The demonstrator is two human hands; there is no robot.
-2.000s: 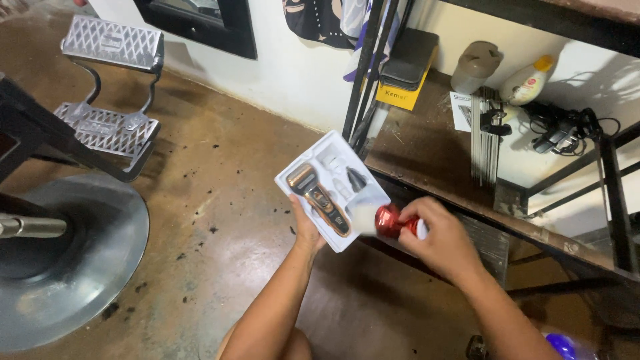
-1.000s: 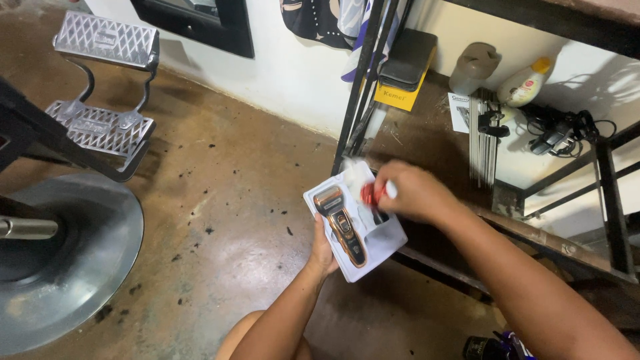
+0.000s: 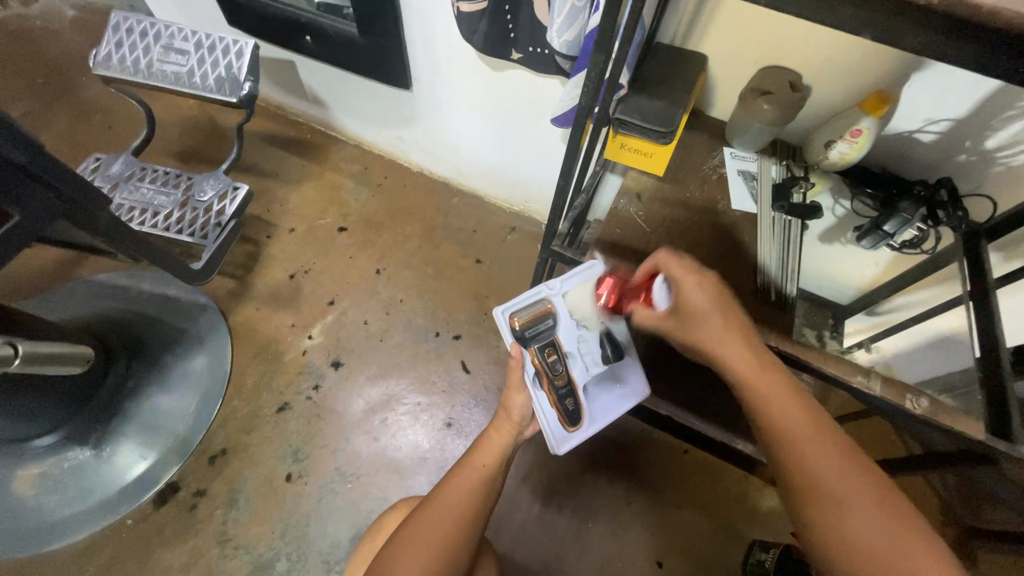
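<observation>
My left hand [image 3: 518, 400] holds a white plastic tray [image 3: 616, 400] by its left edge, over the floor beside the shelf. In the tray lie a black and copper electric shaver [image 3: 548, 364] and a small black attachment [image 3: 611, 349]. A red-handled brush [image 3: 620, 293] with pale bristles is gripped in my right hand [image 3: 680, 304]. The bristles are at the upper part of the tray, right of the shaver head; whether they touch it cannot be told. The brush and fingers are slightly blurred.
A dark metal-framed shelf [image 3: 688, 232] at the right holds a black case [image 3: 662, 92], a yellow box [image 3: 636, 152], bottles, metal rods and a black corded device [image 3: 904, 212]. A chair's metal footrest [image 3: 172, 196] and round base [image 3: 120, 416] stand left. Dark hair clumps dot the floor.
The tray in my left hand was tilted differently one second ago. My right hand with the brush has shifted over the tray, from its lower right side two seconds ago to its upper right now.
</observation>
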